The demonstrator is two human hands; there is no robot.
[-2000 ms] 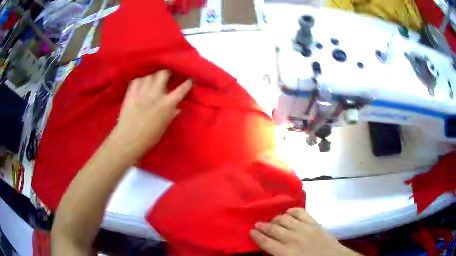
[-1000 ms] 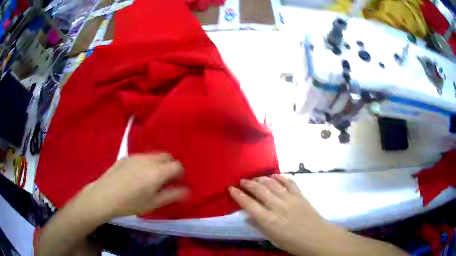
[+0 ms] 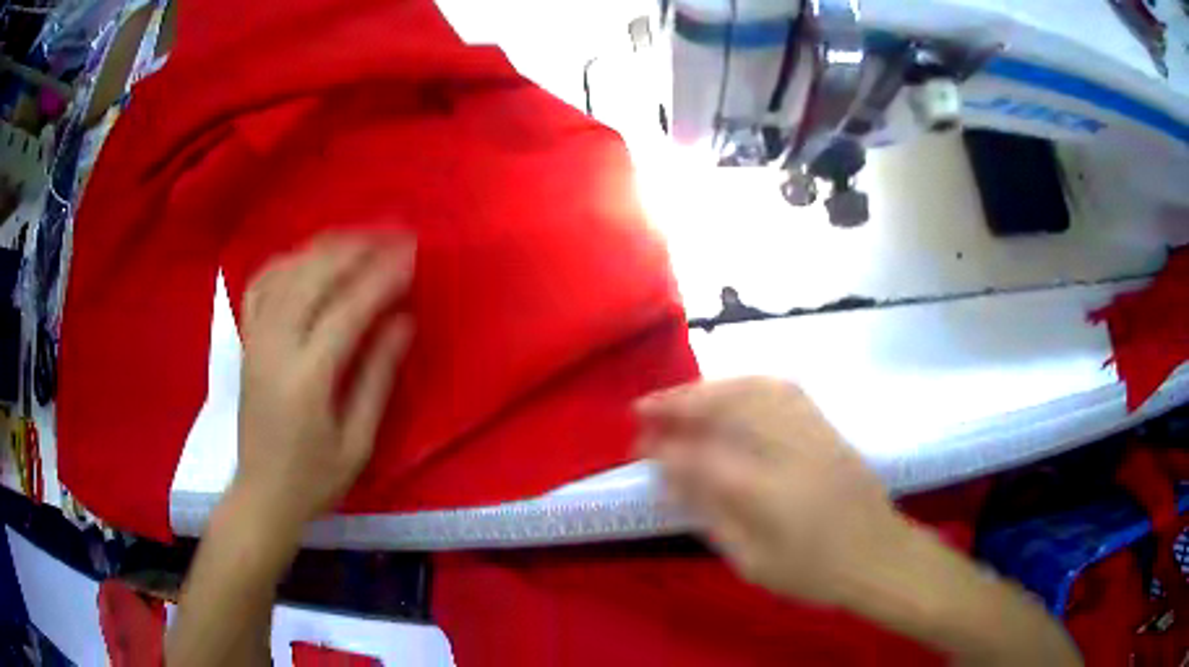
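Note:
A large red fabric panel (image 3: 522,261) lies on the white machine table, left of the needle area, with folds at its upper left. My left hand (image 3: 320,345) is over the middle of the panel, fingers curled and blurred; whether it pinches cloth I cannot tell. My right hand (image 3: 750,476) is at the panel's lower right corner near the table's front edge, fingertips together at the cloth's edge and blurred; its grip is unclear. The sewing machine head (image 3: 835,78) is above right, with a bright glow beside the cloth's right edge.
A dark phone (image 3: 1017,183) lies on the machine bed. A ragged red scrap (image 3: 1154,332) is at the right table edge. A blue crate (image 3: 1056,547) with red pieces is below right. More red cloth (image 3: 587,606) hangs below the table's front edge. Yellow-orange handles (image 3: 26,450) show far left.
The view has shifted closer to the machine. The lower red piece, earlier bunched near the front edge, now lies flatter. My left hand moved up over the panel from near the front edge.

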